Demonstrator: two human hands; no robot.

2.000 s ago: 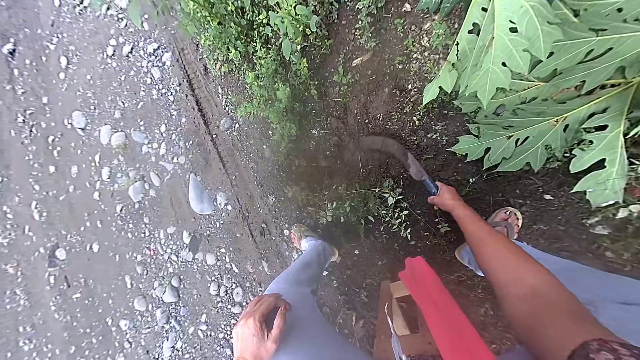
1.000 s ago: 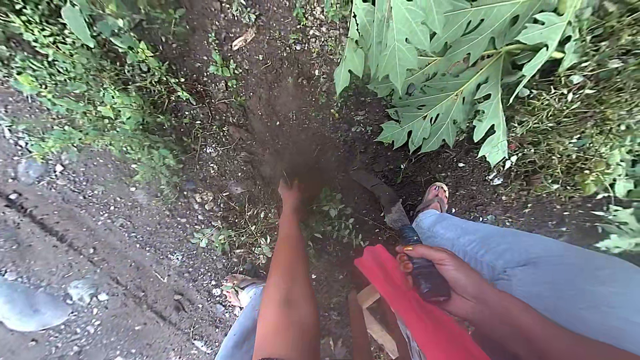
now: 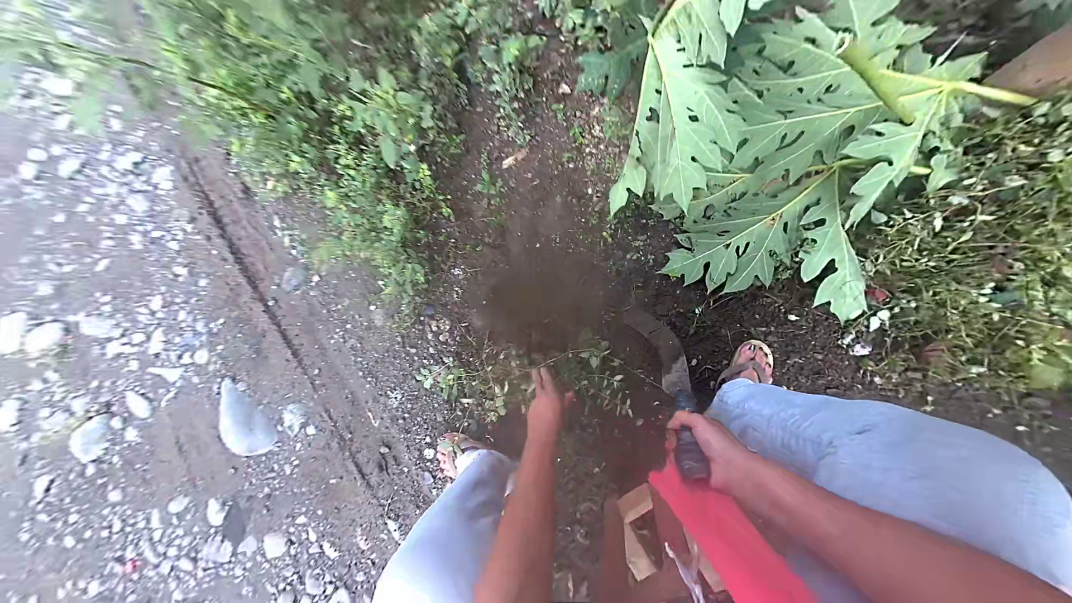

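Note:
My right hand (image 3: 710, 444) grips the dark wrapped handle (image 3: 688, 448) of a curved sickle-like blade (image 3: 666, 345), whose far end reaches the dark soil and blurs there. My left hand (image 3: 548, 402) is low over the ground between my feet, at the near side of leafy weed stems (image 3: 595, 373). Its fingers point forward; blur hides whether they hold any stem. A brown blurred patch (image 3: 544, 301) lies just beyond the hand. Red cloth (image 3: 724, 536) hangs below my right hand.
Large lobed green leaves (image 3: 779, 218) spread at the upper right. Low bushes (image 3: 360, 151) grow at the upper left, beside a gravel track (image 3: 167, 419) with a pale stone (image 3: 245, 420). My sandalled feet (image 3: 751, 362) stand apart. A wooden frame (image 3: 638, 536) shows beneath me.
Two seconds ago my left hand was by my left knee; it has since reached down to the ground among the weeds. The blade stays in my right hand. The view has shifted.

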